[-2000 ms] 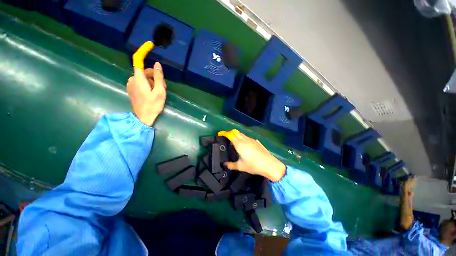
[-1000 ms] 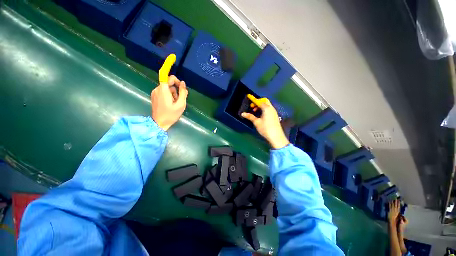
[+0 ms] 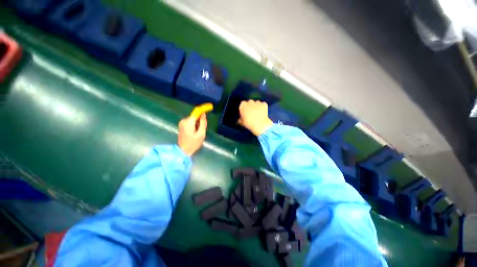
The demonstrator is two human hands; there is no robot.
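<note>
My right hand (image 3: pixel 254 116) is at the opening of a dark blue box (image 3: pixel 230 118); its fingers are hidden, so I cannot tell if it holds anything. My left hand (image 3: pixel 193 132), with a yellow finger cot, is just left of that box, fingers bent; whether it holds anything cannot be made out. A blue box with a white logo (image 3: pixel 197 83) stands to the left, with a dark piece (image 3: pixel 216 74) on top. A loose pile of black blocks (image 3: pixel 249 202) lies on the glossy green worktop below my hands.
More blue boxes (image 3: pixel 156 60) stand in a row on the green belt. Open boxes with raised flaps (image 3: pixel 333 123) continue right. A red object (image 3: pixel 8 55) is at the left edge. A grey-white panel (image 3: pixel 314 68) runs behind the belt. A small piece of a hand (image 3: pixel 460 262) shows at lower right.
My right hand has gone from above the open box down to its opening, and that box's raised flap is now lower. My left hand has moved right relative to the boxes. The view has shifted.
</note>
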